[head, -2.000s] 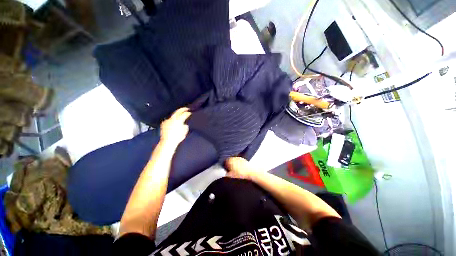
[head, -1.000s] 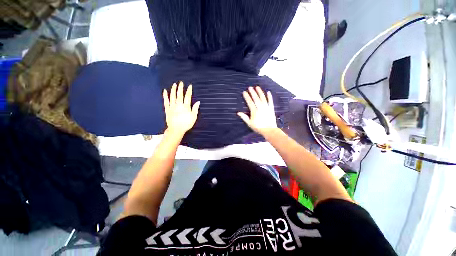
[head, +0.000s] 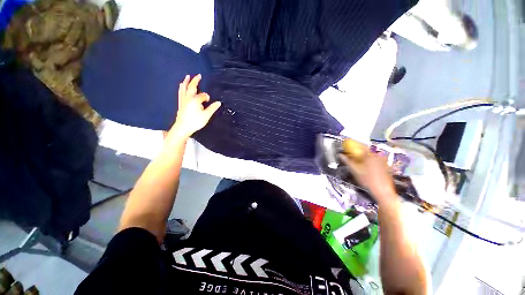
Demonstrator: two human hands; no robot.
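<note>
The dark pinstriped garment (head: 259, 109) lies over the right part of the padded navy arm (head: 135, 78), with more of its cloth spread beyond. My left hand (head: 194, 109) is at the garment's left edge, fingers apart, holding nothing. My right hand (head: 368, 170) is blurred and closed around the yellow-orange handle of the steam iron (head: 331, 152). The iron's front is at the garment's right end; whether it touches the cloth I cannot tell.
Brown patterned garments (head: 54, 43) and a dark garment pile (head: 40, 150) are at the left. The white-covered table (head: 135, 140) shows beneath the arm. The hose and cables (head: 414, 118) loop at the right near a box (head: 457, 144). A green bag (head: 360, 250) is below right.
My right hand has left the garment, moved right and taken hold of the iron, which has shifted left off its rest. My left hand has moved to the garment's left edge. The view has turned.
</note>
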